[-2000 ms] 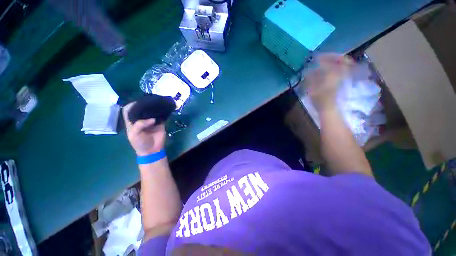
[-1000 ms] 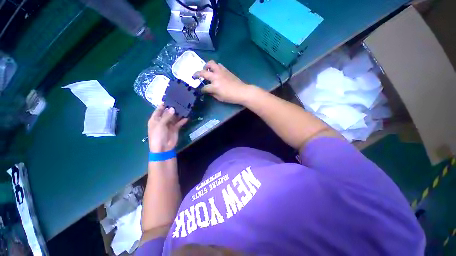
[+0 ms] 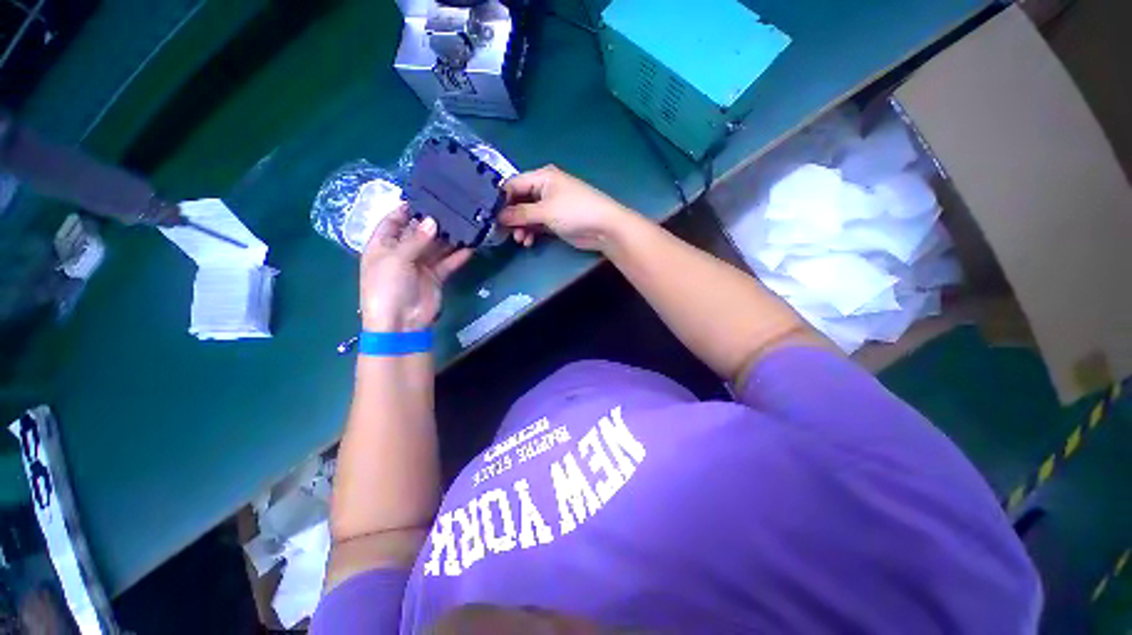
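A black inner plate (image 3: 454,192) with notched edges is held tilted above the bench. My left hand (image 3: 404,261), with a blue wrist strap (image 3: 396,342), grips its lower left edge. My right hand (image 3: 552,207) is at its right edge with fingers bent; whether the fingertips grip the plate or something small is unclear. One white housing (image 3: 371,211) lies on clear film (image 3: 333,205) left of the plate. A second white housing (image 3: 497,161) is mostly hidden behind the plate and my right fingers.
A screw feeder (image 3: 462,56) and a teal box (image 3: 695,62) stand at the back. An electric screwdriver (image 3: 99,186) hangs at left above folded white paper (image 3: 231,298). A white strip (image 3: 494,319) lies near the bench edge. White sheets (image 3: 844,236) fill a box at right.
My left hand came in from the left with the black plate, now over the right housing. My right hand came from the white sheets to the plate's edge. The screwdriver shifted lower left in view.
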